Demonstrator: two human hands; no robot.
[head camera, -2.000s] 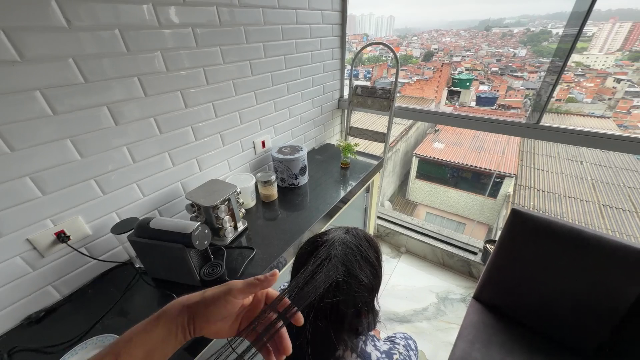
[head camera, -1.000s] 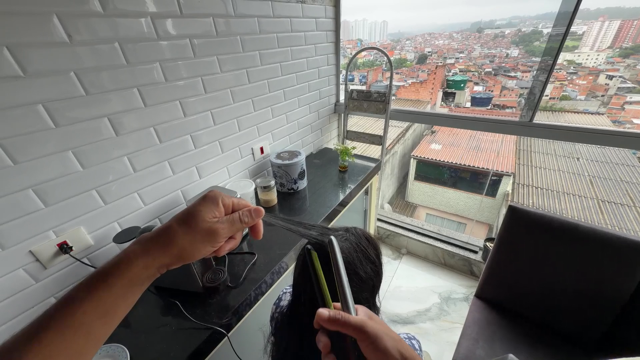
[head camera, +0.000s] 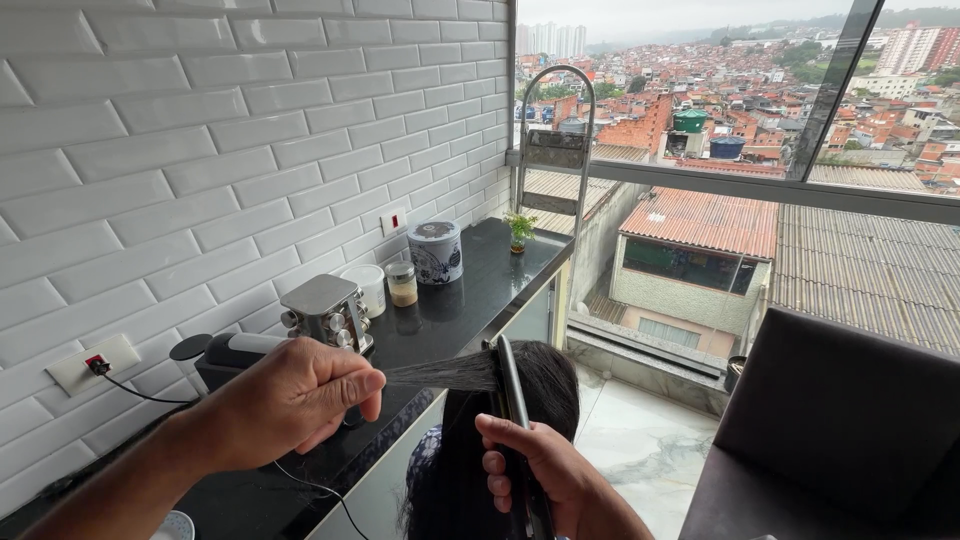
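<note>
My left hand (head camera: 307, 397) pinches the ends of a lock of dark hair (head camera: 442, 373) and holds it out to the left, stretched taut. A hair straightener (head camera: 514, 390) is in my right hand (head camera: 536, 472), upright, its plates around that lock close to the head. The person with long black hair (head camera: 551, 382) is below, seen from above and behind, with a patterned blue and white garment (head camera: 424, 457) partly showing. The lower part of the straightener is partly hidden by my fingers.
A dark counter (head camera: 480, 307) along the tiled wall holds a spice rack (head camera: 326, 307), a coffee machine (head camera: 225, 356), jars, a patterned tin (head camera: 436, 255) and a small plant (head camera: 519, 231). A stepladder (head camera: 556, 150) stands by the window. A dark chair (head camera: 832, 427) is at right.
The straightener, open in my right hand one second ago, has closed around the lock. Two seconds ago only my left hand was in view, with hair spread over its fingers.
</note>
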